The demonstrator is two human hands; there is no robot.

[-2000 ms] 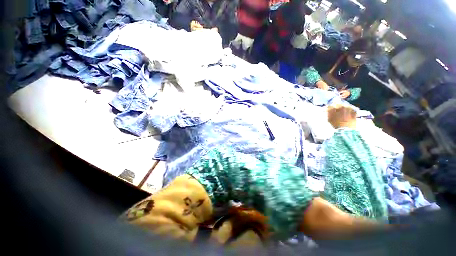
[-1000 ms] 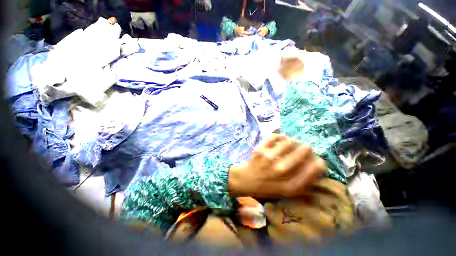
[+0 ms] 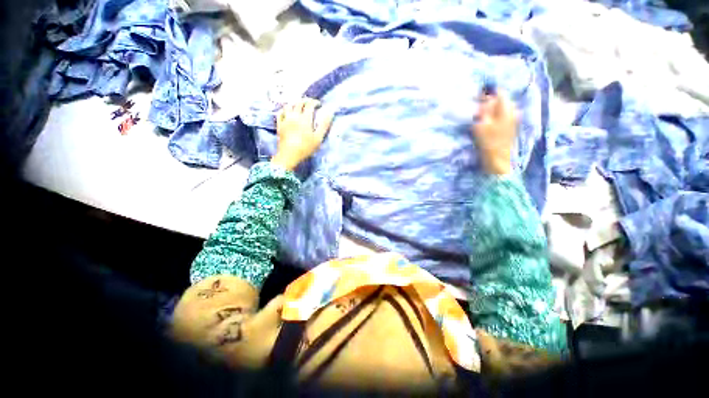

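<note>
A blue patterned denim jacket (image 3: 404, 148) lies spread over the white-topped table in front of me, one sleeve hanging towards the near edge. My left hand (image 3: 302, 132) lies on its left side, fingers spread, over the dark seam end. My right hand (image 3: 494, 128) is blurred over the jacket's right part. A small dark thing, possibly the thread snips (image 3: 488, 90), shows at its fingertips; whether it is gripped is unclear. Green and white oversleeves cover both forearms.
Crumpled blue jackets lie at the far left (image 3: 117, 47) and at the right (image 3: 661, 194). Off-white cloth (image 3: 630, 58) lies at the back right. Small red and dark items (image 3: 124, 116) lie on the white tabletop (image 3: 101, 171). The table's curved edge runs along the lower left.
The view has turned down onto the jacket. Both hands have come onto it. The dark tool that lay alone on the cloth now appears at my right fingertips.
</note>
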